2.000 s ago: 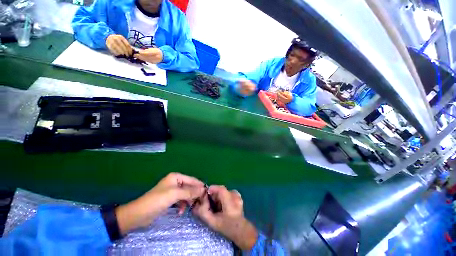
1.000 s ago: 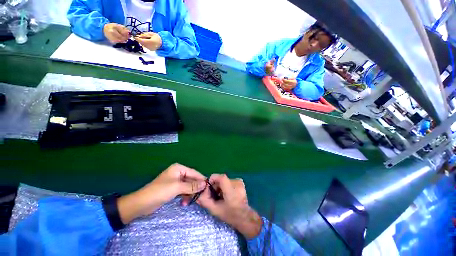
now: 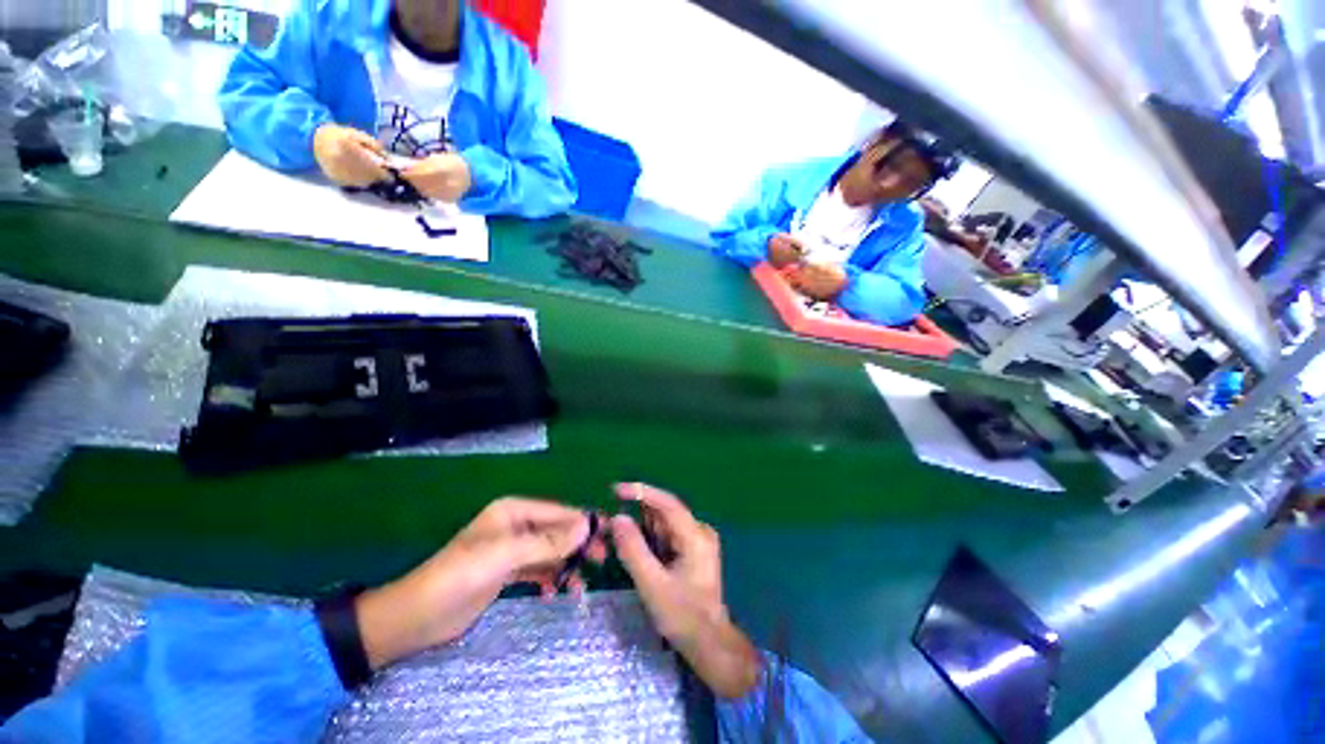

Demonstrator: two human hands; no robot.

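Observation:
My left hand (image 3: 487, 567) and my right hand (image 3: 676, 574) are close together at the lower middle, over the far edge of a bubble wrap sheet (image 3: 509, 676). My left fingertips pinch a small black part (image 3: 592, 532). My right hand is beside it, its fingers curled around a dark piece that they mostly hide; its shape is unclear. A black housing (image 3: 313, 385) with two small silver brackets lies flat on bubble wrap beyond my hands, to the left.
A glossy black panel (image 3: 988, 640) lies at right on the green bench (image 3: 698, 422). Opposite, one person works over a white board (image 3: 276, 215), another over a red tray (image 3: 857, 332). A dark parts pile (image 3: 596, 255) lies between them. A metal shelf beam (image 3: 1017, 160) crosses the upper right.
The black housing and its wrap have shifted right in view. My right index finger has lifted and my fingertips have parted slightly. The second person's hands have come together over the red tray.

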